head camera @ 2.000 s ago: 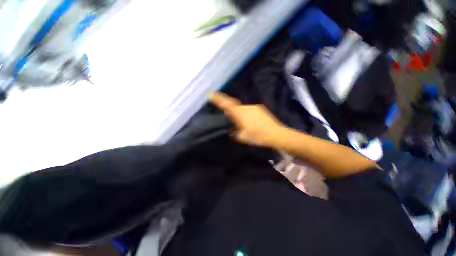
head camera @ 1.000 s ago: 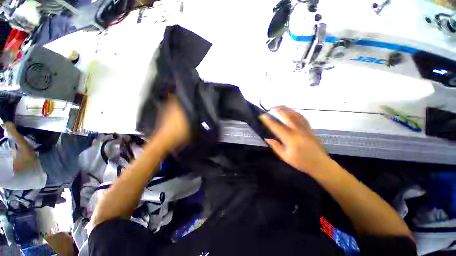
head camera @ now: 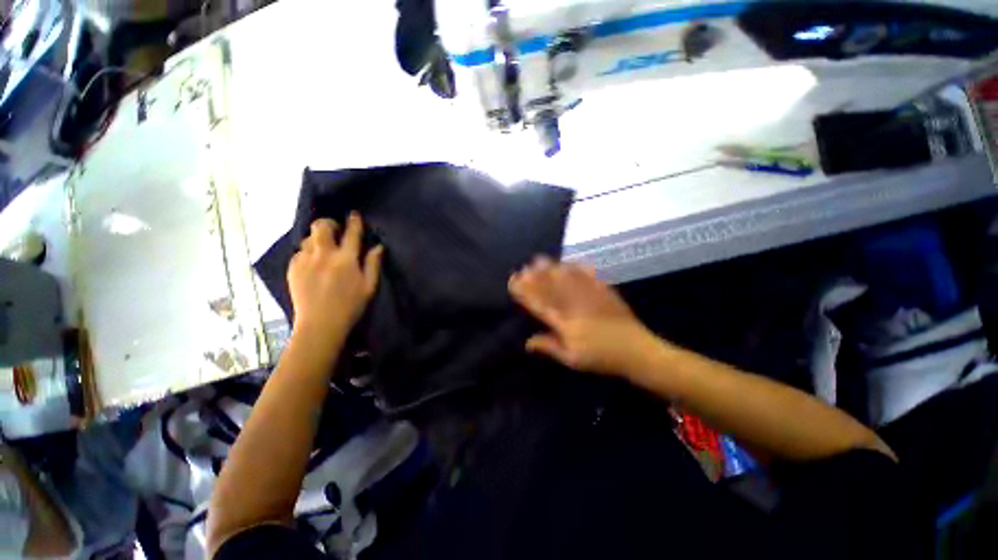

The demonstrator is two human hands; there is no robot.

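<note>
A black garment panel [head camera: 449, 241] lies spread over the front edge of the white table [head camera: 657, 197], its lower part hanging towards my lap. My left hand [head camera: 333, 273] lies on its left part, fingers apart and pressing on the cloth. My right hand [head camera: 575, 315] is at its right edge, palm down, slightly blurred, fingers extended. I cannot tell whether it touches the cloth. The presser foot area [head camera: 547, 129] of the white sewing machine [head camera: 657, 44] is just behind the panel, with no cloth seen under it.
Yellow-green and blue snips [head camera: 766, 161] and a flat black rectangle [head camera: 872, 140] lie on the table at right. A grey ruler strip [head camera: 766, 224] runs along the front edge. White and black pieces are heaped at lower left [head camera: 202, 459] and right [head camera: 930, 356]. A grey box [head camera: 31, 314] stands far left.
The bunched black cloth is now spread flat. My left hand has opened on top of it, and my right hand no longer pinches its strip-like end. The view has shifted.
</note>
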